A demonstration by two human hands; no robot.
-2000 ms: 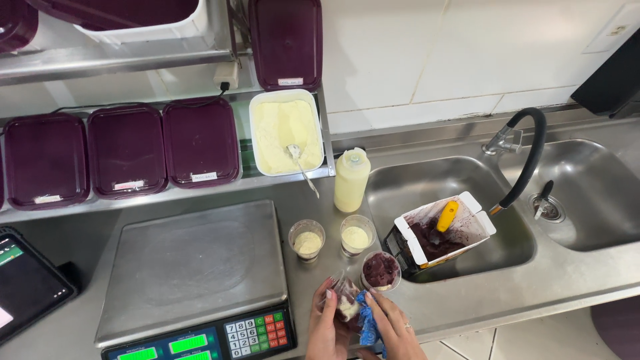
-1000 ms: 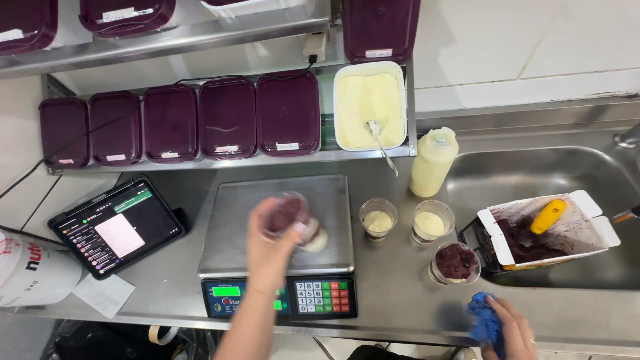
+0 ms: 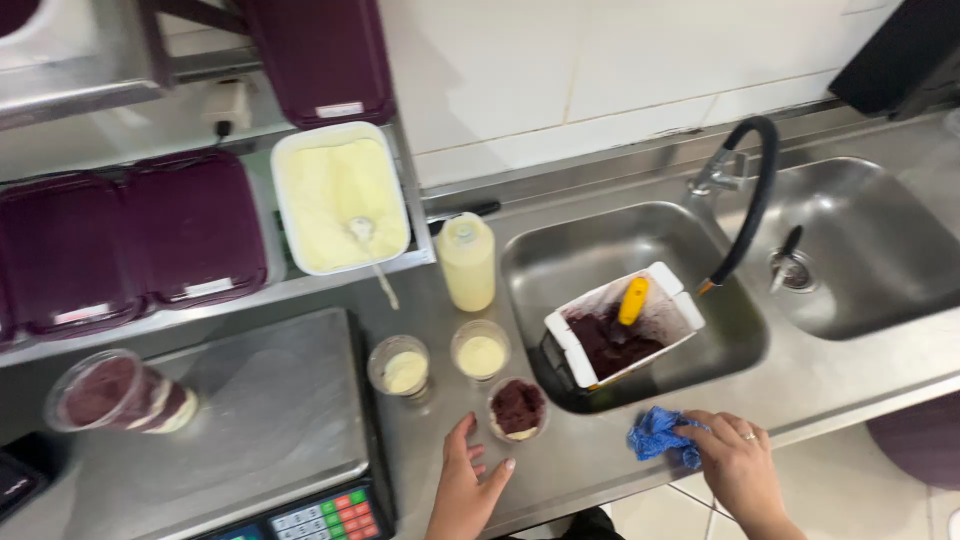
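My left hand is empty, its fingers apart, just below a clear plastic cup of dark purple filling over a pale layer. My right hand pinches a crumpled blue cloth on the counter near its front edge. Two clear cups with pale powder, one beside the scale and one to its right, stand behind the purple-filled cup. A layered purple and white cup is on the steel platform of the digital scale.
A squeeze bottle of pale liquid stands behind the cups. An open tub of pale powder with a spoon sits on the shelf beside purple-lidded tubs. In the left sink is a carton of purple mixture with a yellow-handled tool.
My left hand has let go of the layered cup, now on the scale, and moved right, near the purple-filled cup. The view has swung right since one second ago.
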